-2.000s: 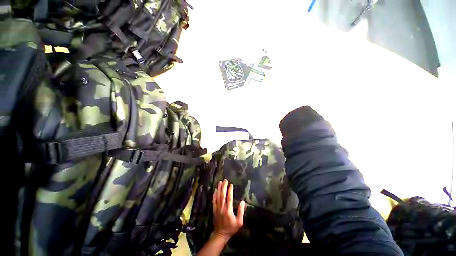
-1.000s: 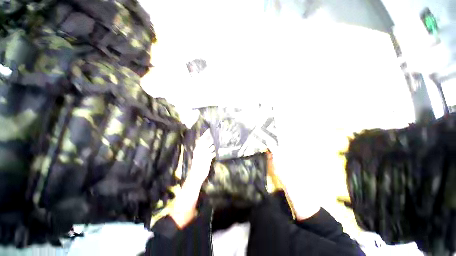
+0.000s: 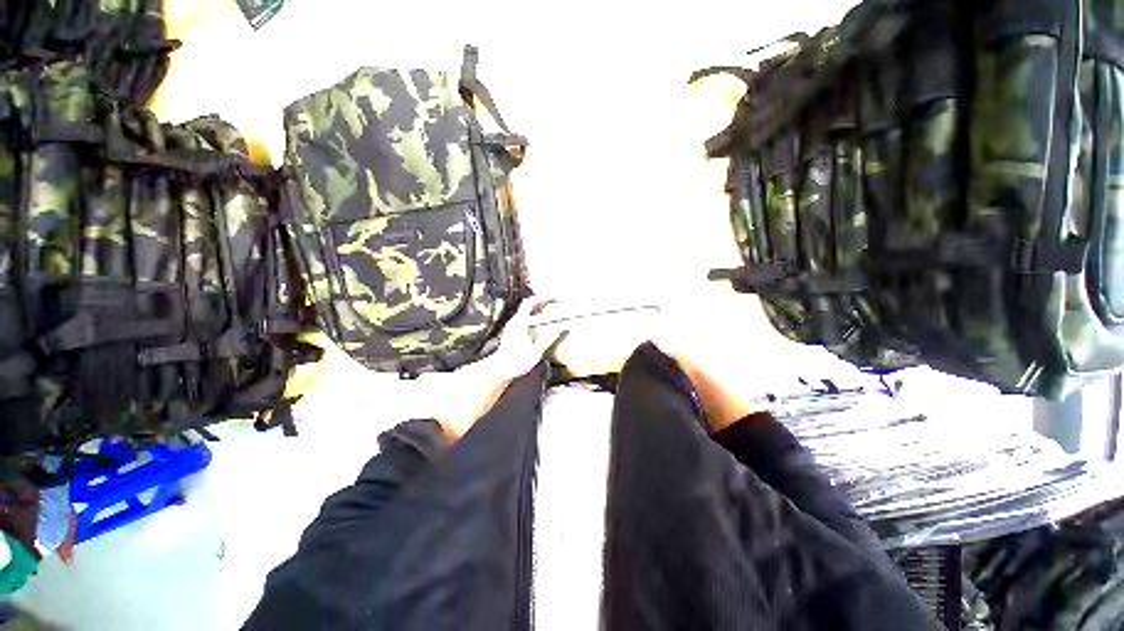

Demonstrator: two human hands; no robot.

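A camouflage backpack (image 3: 401, 222) lies on the overexposed pale table (image 3: 616, 185), left of centre, with a rounded front pocket and straps on its right side. My left hand (image 3: 512, 364) is just below the backpack's lower right corner. My right hand (image 3: 690, 370) is level with it, close to my body. Both hands are washed out by glare. A thin dark line, perhaps the edge of a pale object, runs between them. Whether my fingers hold anything cannot be told.
Packed camouflage bags (image 3: 123, 259) line the left. A large row of camouflage bags (image 3: 912, 185) stands on the right. Shiny greyish plastic bags (image 3: 912, 456) lie at the lower right. A blue plastic stool (image 3: 142, 481) is at the lower left. A dark card (image 3: 259, 10) shows at the top.
The single backpack now lies left of centre, away from my hands. My hands have come off it and are close to my body. The view has shifted, showing more bags on the right.
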